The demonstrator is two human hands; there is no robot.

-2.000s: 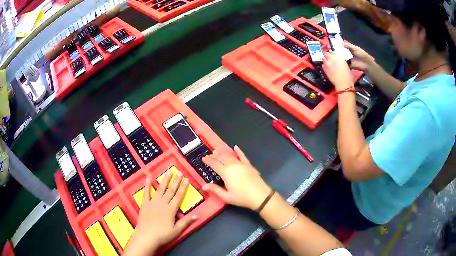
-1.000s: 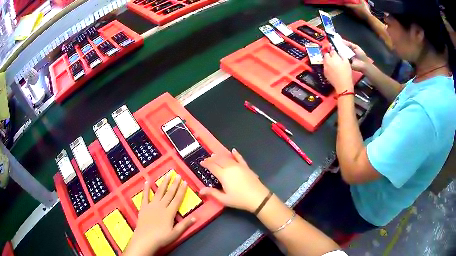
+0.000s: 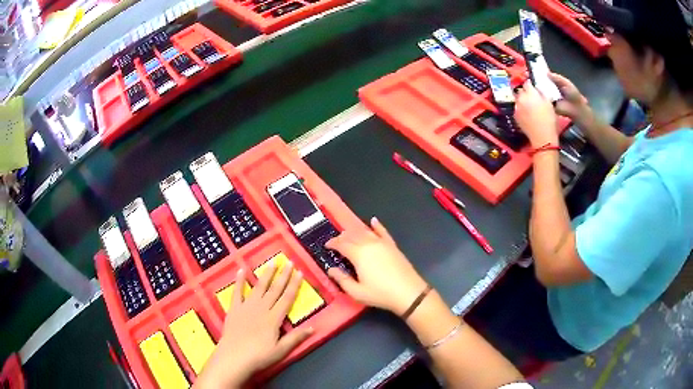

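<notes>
The red phone tray [image 3: 267, 161] lies in front of me. An open flip phone [image 3: 301, 207] with a dark screen in a white frame lies at its right end. My right hand [image 3: 374, 264] rests on the keypad's lower end, fingers spread. My left hand [image 3: 261, 325] lies flat over yellow phone backs [image 3: 305, 300] in the near row, fingers apart, partly covering them. Two more yellow backs [image 3: 191, 339] show at the left. Several open phones with pale upper halves [image 3: 180, 196] and black keypads [image 3: 206, 241] stand in the far row.
Two red pens [image 3: 462, 220] lie right of the tray. A neighbouring worker in light blue [image 3: 634, 235] holds an open phone [image 3: 538, 64] over another red tray [image 3: 410, 106]. A further tray [image 3: 114, 114] of phones lies beyond the green strip. A post [image 3: 53, 254] stands at left.
The whole view has shifted slightly, so the tray sits further right in the picture. Both my hands stay in about the same places on the tray. The neighbour's phone has tilted.
</notes>
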